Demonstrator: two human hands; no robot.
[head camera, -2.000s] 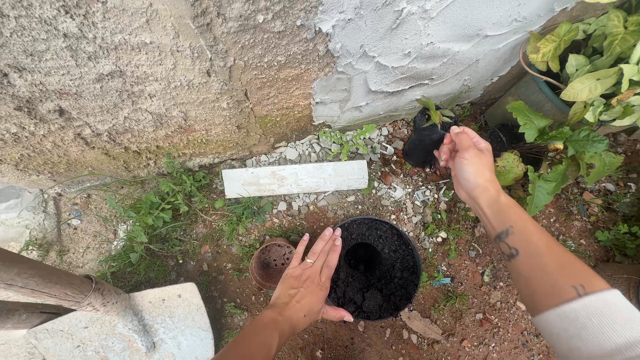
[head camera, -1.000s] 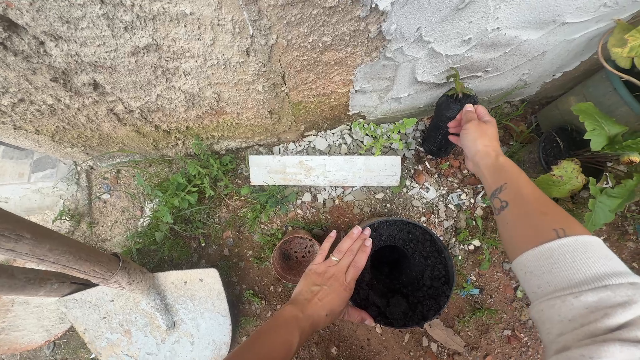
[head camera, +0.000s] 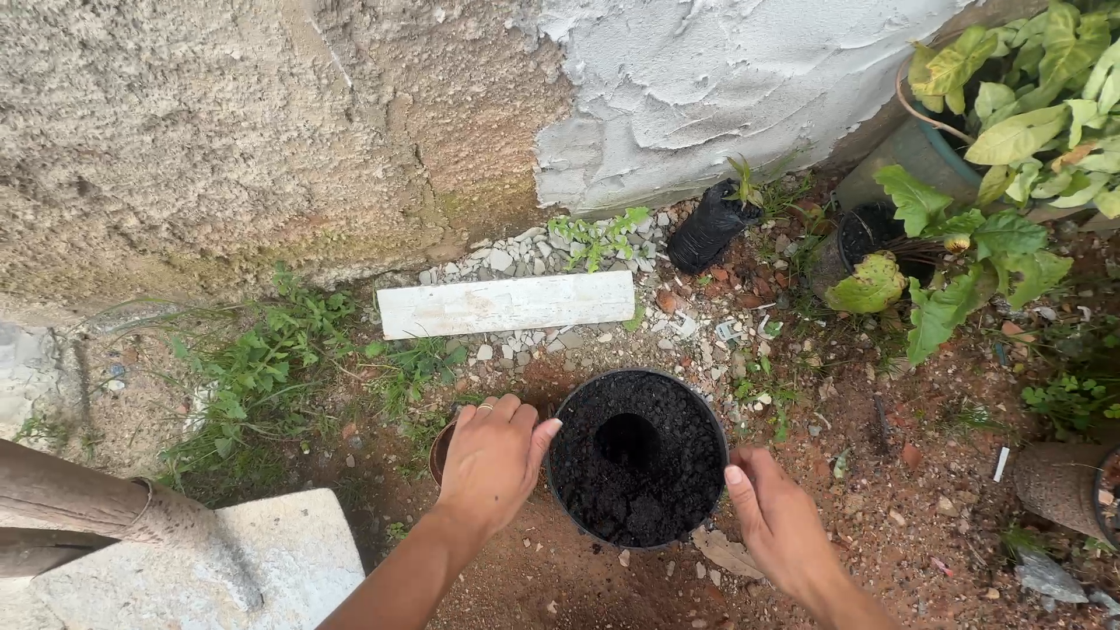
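A round black plant pot of dark soil, with a deep hole in the soil, stands on the ground between my hands. My right hand is at the pot's right rim, thumb and fingers near its edge. Left of the pot, my left hand lies over a small brown perforated pot and hides most of it; whether it grips that pot cannot be told. Near the wall, a seedling in a black plastic grow bag leans to the right, with neither hand on it.
A white board lies on gravel by the rough wall. At the lower left are a shovel blade and wooden handles. Potted leafy plants stand at the right, above another pot. Weeds grow on the left.
My right hand has let go of the seedling bag by the wall and come down to the right side of the black pot. My left hand has shifted from the black pot's rim onto the small brown pot.
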